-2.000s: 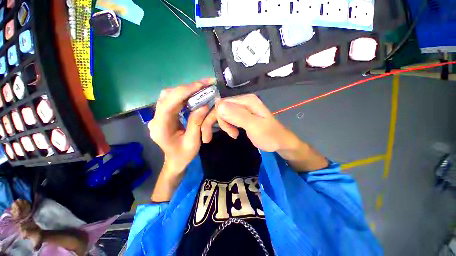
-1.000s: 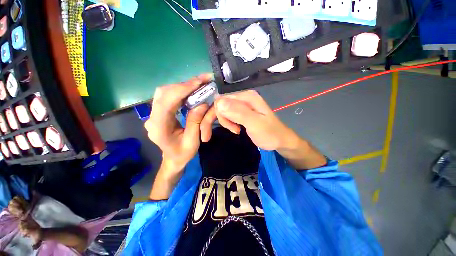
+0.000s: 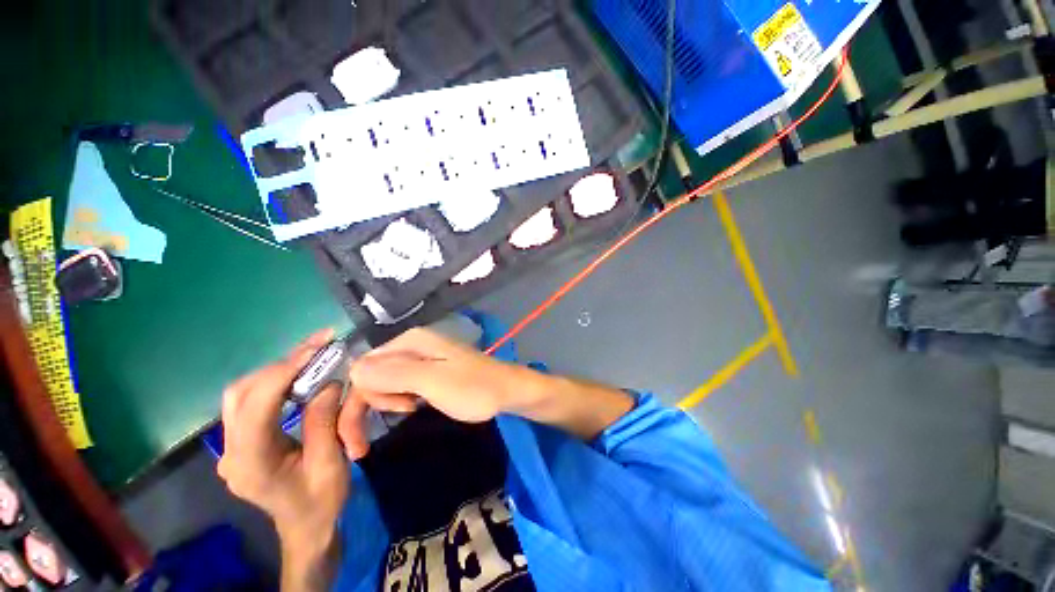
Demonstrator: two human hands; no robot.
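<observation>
My left hand (image 3: 278, 434) holds a small silver-grey watch case (image 3: 319, 370) on edge between thumb and fingers, near the front edge of the green mat. My right hand (image 3: 422, 376) is bare, with its bent fingertips close against the right side of the case. The red-orange tube (image 3: 602, 257) runs from the blue machine down to behind my right hand; its end is hidden. Whether the right fingertips pinch the tube or something else cannot be made out.
Right foam tray (image 3: 336, 268) with whitish units and an adhesive sheet (image 3: 405, 150) across it. Blue machine (image 3: 706, 69) at upper right. Tweezers (image 3: 220, 214), pale-blue cloth (image 3: 104, 214), dark watch unit (image 3: 89, 278), frame ring (image 3: 152, 161), yellow strip (image 3: 49, 324). Left tray (image 3: 64, 434) at lower left.
The view has turned and shifted right, showing more of the sheet and the blue machine. Both hands appear lower and further left in the picture, still around the case in much the same hold.
</observation>
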